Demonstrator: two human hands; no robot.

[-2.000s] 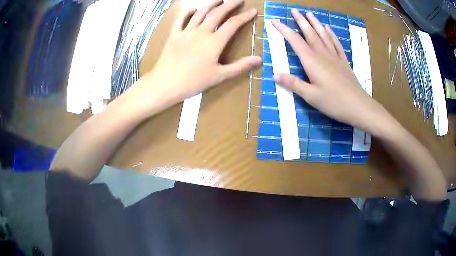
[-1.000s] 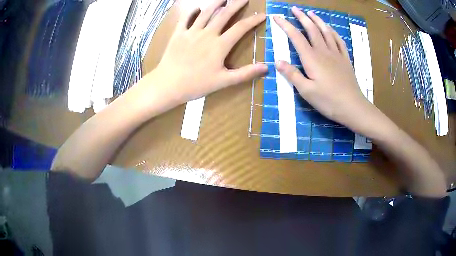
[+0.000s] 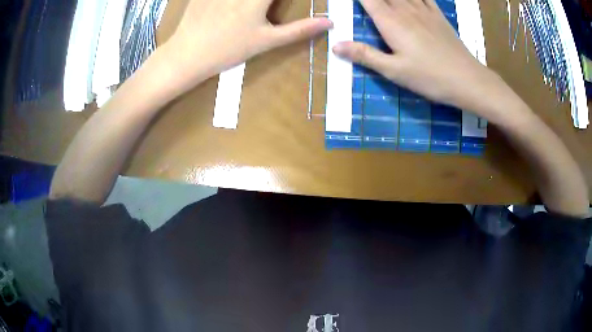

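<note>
The blue solar cell panel (image 3: 380, 123) lies flat on the brown bench, its top cut off by the frame. A white strip (image 3: 339, 97) lies along its left edge; another white strip (image 3: 472, 39) lies at its right side. My right hand (image 3: 422, 52) rests spread over the panel, thumb tip at the left strip. My left hand (image 3: 227, 32) is spread flat left of the panel, thumb tip touching the strip's left edge; its other fingertips are out of frame. A thin busbar ribbon (image 3: 311, 71) stands along the protruding wire ends left of the panel.
A white strip (image 3: 228, 97) lies partly under my left hand. Stacked white strips (image 3: 81, 58) and a long ribbon bundle (image 3: 139, 32) lie at left. Short ribbon pieces (image 3: 545, 48) and a white strip (image 3: 571, 65) lie at right. The bench's near edge (image 3: 311, 194) curves across.
The view has tipped downward, so bench and hands sit higher in the picture. The left strip on the panel now lies straighter, along the panel's left edge. Both hands stay spread around it.
</note>
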